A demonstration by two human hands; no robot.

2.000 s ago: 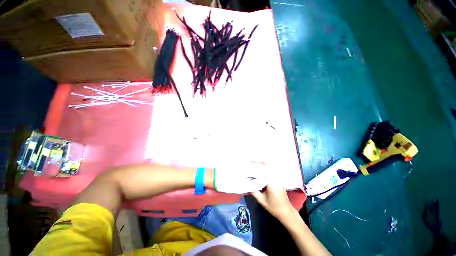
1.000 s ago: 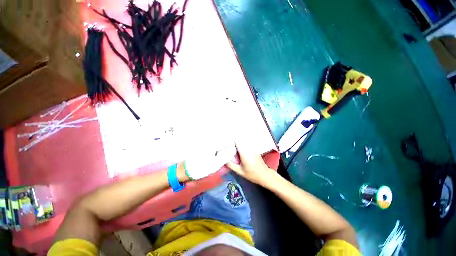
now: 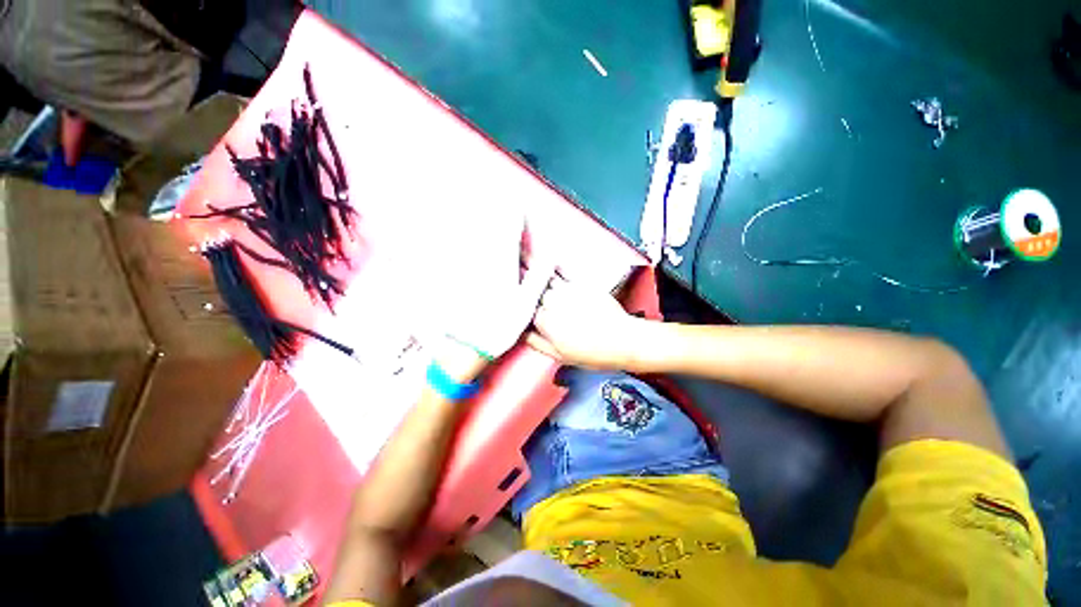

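Observation:
My left hand [image 3: 496,318], in a white glove with a blue band at the wrist, is over the front edge of the white sheet [image 3: 415,237]; the glare blurs its outline. My bare right hand [image 3: 581,320] meets it from the right, with bent fingers. A small thin dark thing [image 3: 547,288] shows between the fingers; what it is cannot be told. A short dark-reddish strip [image 3: 525,251] shows just beyond the hands. A loose heap of black leads [image 3: 290,202] and a bundle of black leads [image 3: 247,299] lie on the sheet.
White strips [image 3: 247,429] and circuit boards [image 3: 261,576] are at lower left, cartons [image 3: 71,344] at left. On the green bench are a white power strip [image 3: 678,178], the cut-off yellow-black soldering gun [image 3: 737,53] and a solder spool [image 3: 1008,229]. Another person's clothed body [image 3: 101,65] is at top left.
The camera view has turned, so the bench items sit higher and the sheet slants. My hands stay together near the sheet's front edge. The other person has come into view.

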